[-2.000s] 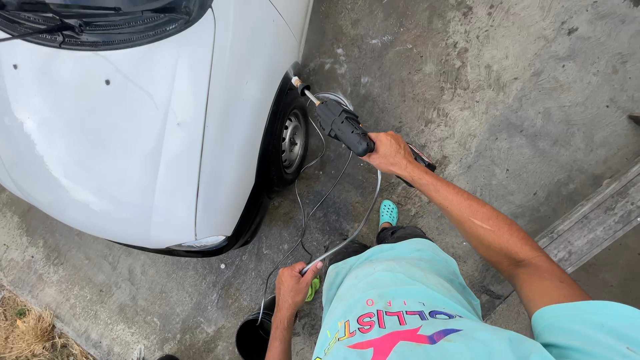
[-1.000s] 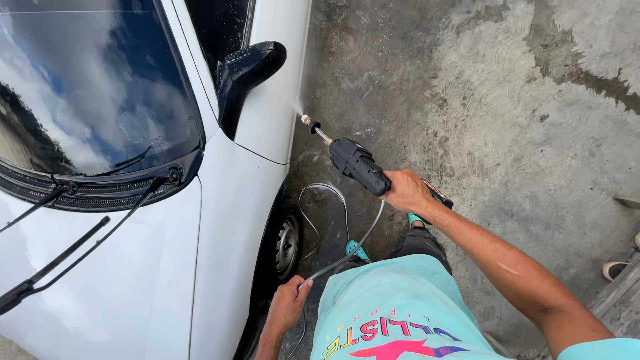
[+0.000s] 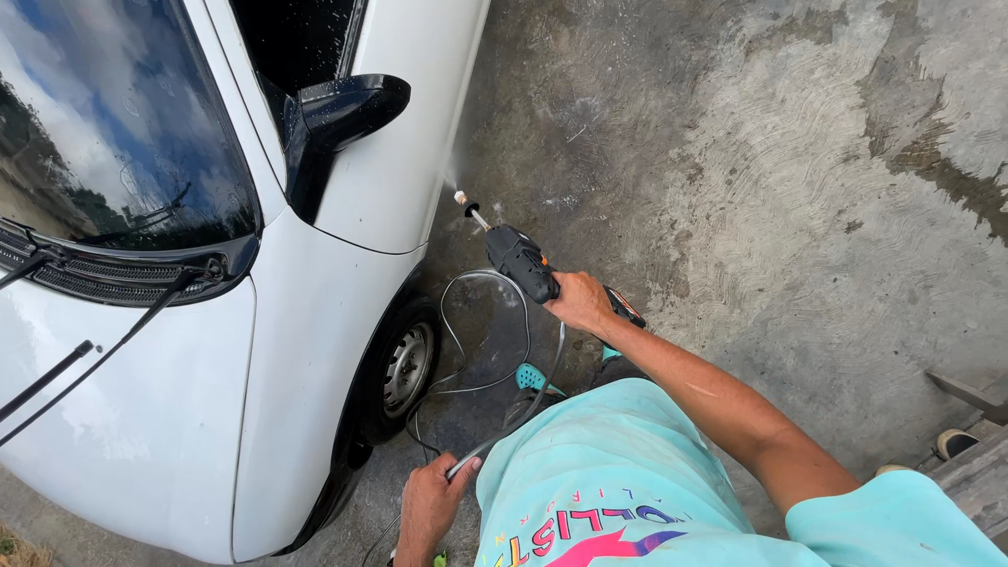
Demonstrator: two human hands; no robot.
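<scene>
My right hand (image 3: 581, 301) grips the handle of a black cordless pressure washer gun (image 3: 521, 260). Fine spray leaves its nozzle (image 3: 465, 201) beside the lower front door of a white car (image 3: 323, 331). A battery pack shows below the hand. My left hand (image 3: 431, 500) holds the grey hose (image 3: 543, 394), which curves up to the gun. Further hose loops lie on the wet concrete near the front wheel (image 3: 408, 368). Water drops dot the black side mirror (image 3: 354, 106) and the side window.
The car fills the left side, its wipers (image 3: 118, 346) raised off the windshield. Rough concrete floor (image 3: 787, 197) lies to the right, with a dark wet streak. At the lower right are a wooden plank (image 3: 976, 472) and a shoe (image 3: 954, 443). My turquoise clogs (image 3: 531, 378) stand near the hose.
The view has shifted from the hood and front wheel toward the door and mirror. The gun has moved from beside the wheel to beside the door. Both hands have kept their holds.
</scene>
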